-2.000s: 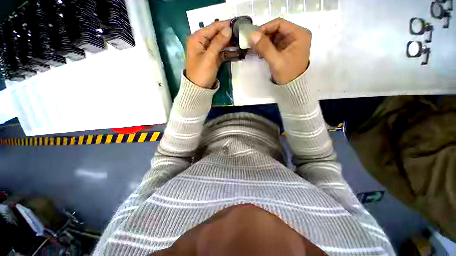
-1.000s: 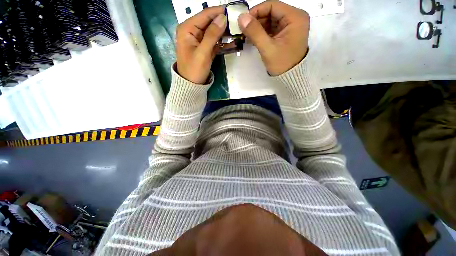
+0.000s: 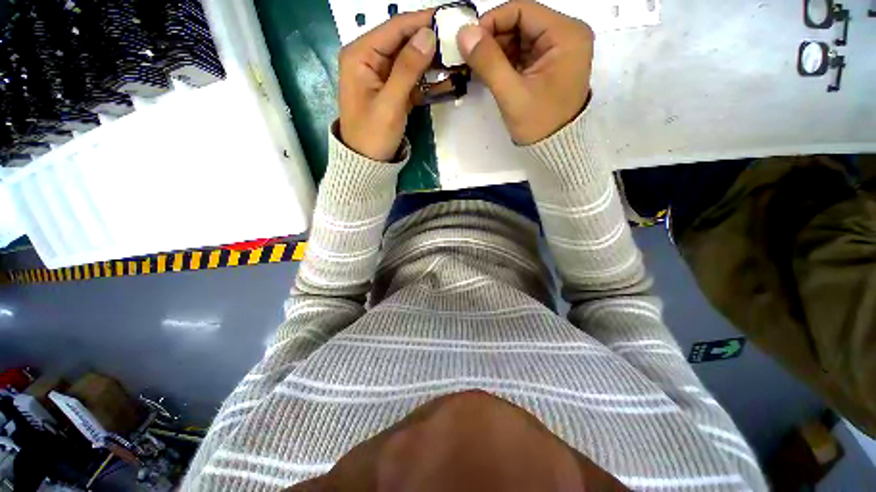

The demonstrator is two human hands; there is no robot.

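Observation:
A display module (image 3: 454,36) with a pale face and a dark rim is held between both hands near the top edge of the view. Its dark brownish flex cable (image 3: 443,87) hangs below it toward me. My left hand (image 3: 384,82) grips the module's left side between thumb and fingers. My right hand (image 3: 533,67) has its thumb on the pale face at the right edge, fingers behind. Whether the pale face is a separate pad lying on the module, I cannot tell. The fingertips behind the module are hidden.
A white tray (image 3: 182,183) with dense dark rows of modules (image 3: 106,67) stands at the left. A white card with small black squares (image 3: 361,19) lies beyond my left hand. Waiting modules (image 3: 814,59) lie on the white sheet (image 3: 672,115) at right. A person's brown garment (image 3: 788,259) is at right.
The pale piece, tilted off the module two seconds ago, now lies flat against it between both thumbs. The view has shifted slightly. Over the last second the hands have hardly moved.

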